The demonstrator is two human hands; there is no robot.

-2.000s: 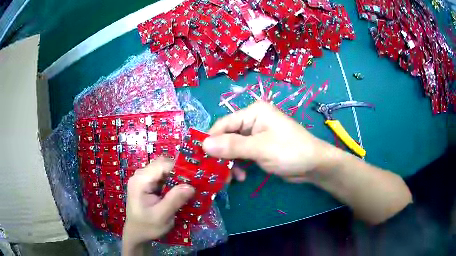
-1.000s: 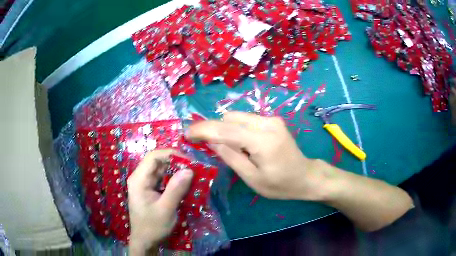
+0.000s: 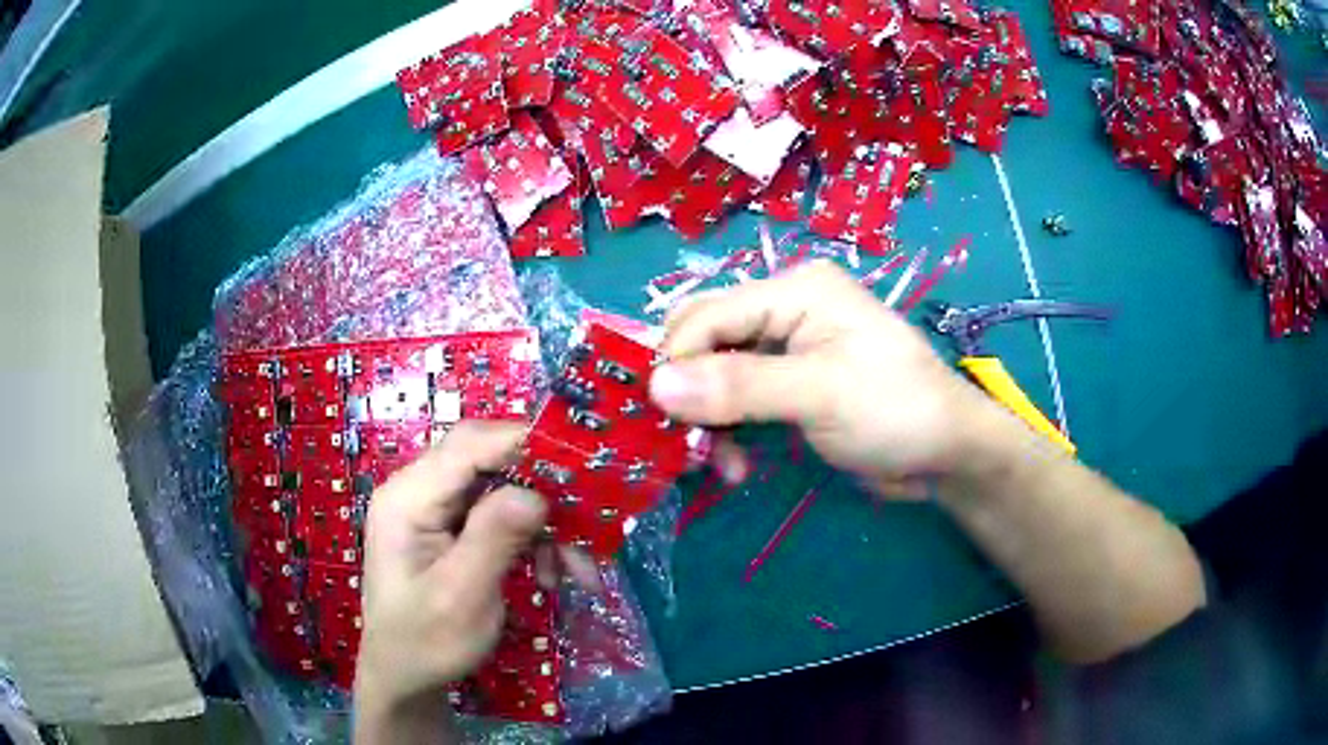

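My left hand grips the lower left side of a small red board piece with thumb and fingers. My right hand pinches the upper right edge of the same piece. The piece is tilted and held over the right edge of a large red PCB panel. The panel lies on bubble wrap, and my left hand covers part of it. The diagonal cutters, with a yellow handle, lie at the right, partly behind my right forearm.
A heap of single boards lies at the top middle, another at the top right. Thin waste strips are scattered mid-table. A cardboard box flap stands at the left. A pale rail crosses the upper left.
One second ago my right hand was over a separate red piece while my left held a board piece lower down. Now both hands hold one piece, higher and further right.
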